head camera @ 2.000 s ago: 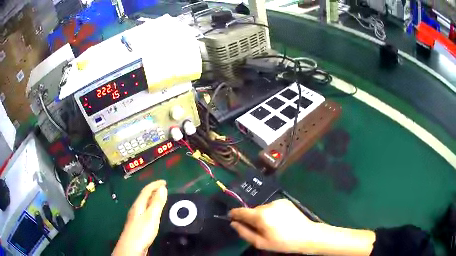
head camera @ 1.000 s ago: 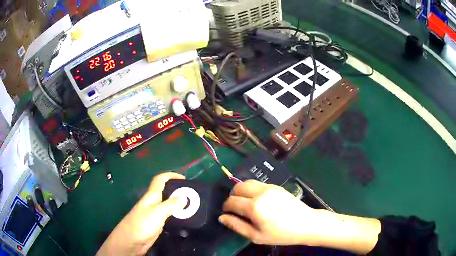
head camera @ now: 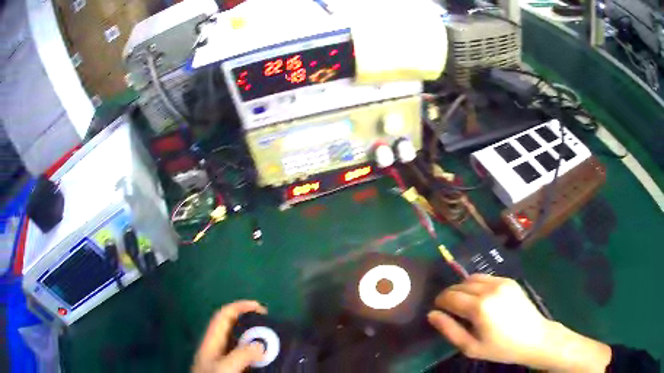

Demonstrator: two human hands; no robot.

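A black block with a white ring (head camera: pixel 384 286) on its face lies in front of me at the lower centre, blurred. My left hand (head camera: pixel 224 341) is at the bottom, left of the block, with fingers and thumb around a smaller dark piece with a white ring (head camera: pixel 261 347). My right hand (head camera: pixel 502 320) is right of the block, its fingers bent down beside the small black port box (head camera: pixel 484 258) and the thin coloured wires (head camera: pixel 429 222). Whether its fingertips hold anything is hidden.
A white tester with a dark screen (head camera: pixel 80 273) stands at left. A power meter (head camera: pixel 291 76) sits on a cream load box (head camera: pixel 331 138), above a red-digit panel (head camera: pixel 331 186). A white outlet block (head camera: pixel 528 164) and brown strip (head camera: pixel 557 200) are at right. A wired green board (head camera: pixel 193 211) lies behind.
The view has turned left. My left hand has left the ringed block and now holds the smaller ringed piece to its left. My right hand stays near the port box. The meter's lower reading has changed.
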